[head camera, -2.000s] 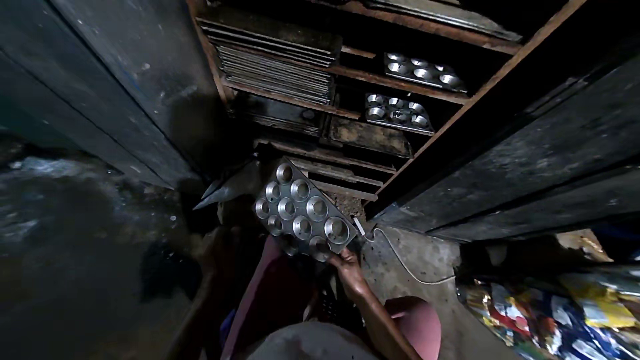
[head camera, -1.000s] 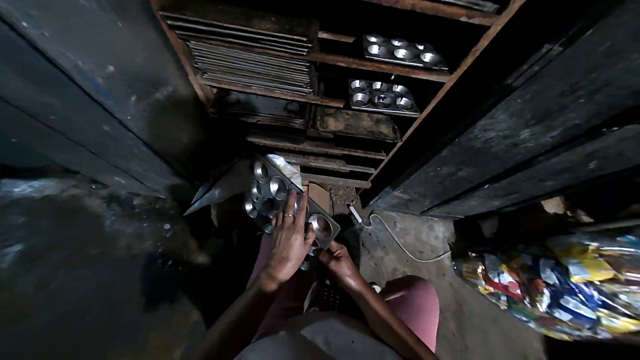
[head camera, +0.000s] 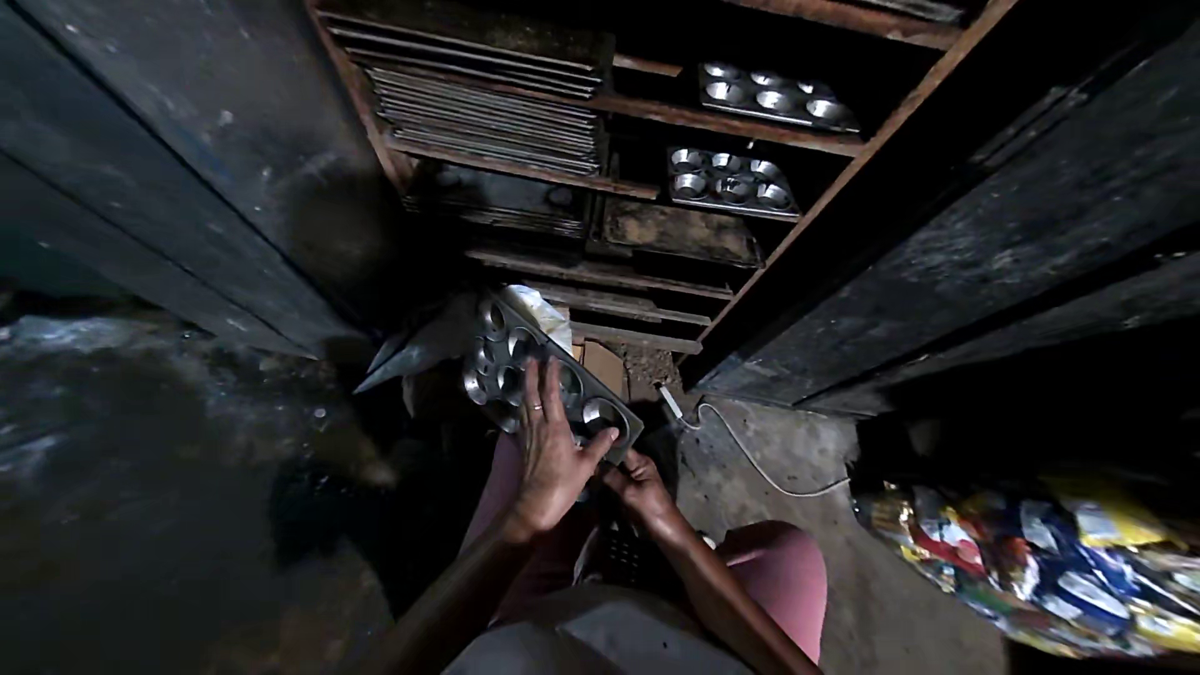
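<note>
A metal muffin tin (head camera: 583, 382) with several round cups is tilted above my lap. My right hand (head camera: 639, 483) grips its near right corner. My left hand (head camera: 551, 441) lies over the cups with the fingers spread and a ring on one finger; its fingertips reach into or across the cups, and whether it grips anything is hidden. A crumpled whitish wrapper or paper (head camera: 544, 314) shows just beyond the tin's far edge.
Ahead stands a wooden rack (head camera: 731, 122) with stacked flat metal trays (head camera: 487, 117) and two muffin tins (head camera: 731, 180). A white cable (head camera: 750, 450) lies on the floor. Colourful plastic packets (head camera: 1041, 553) are heaped at the right, and dark panels flank both sides.
My left hand came over the tin between the first and second frames and has stayed on it. The whitish wrapper came into view beyond the tin. My right hand keeps its hold on the corner.
</note>
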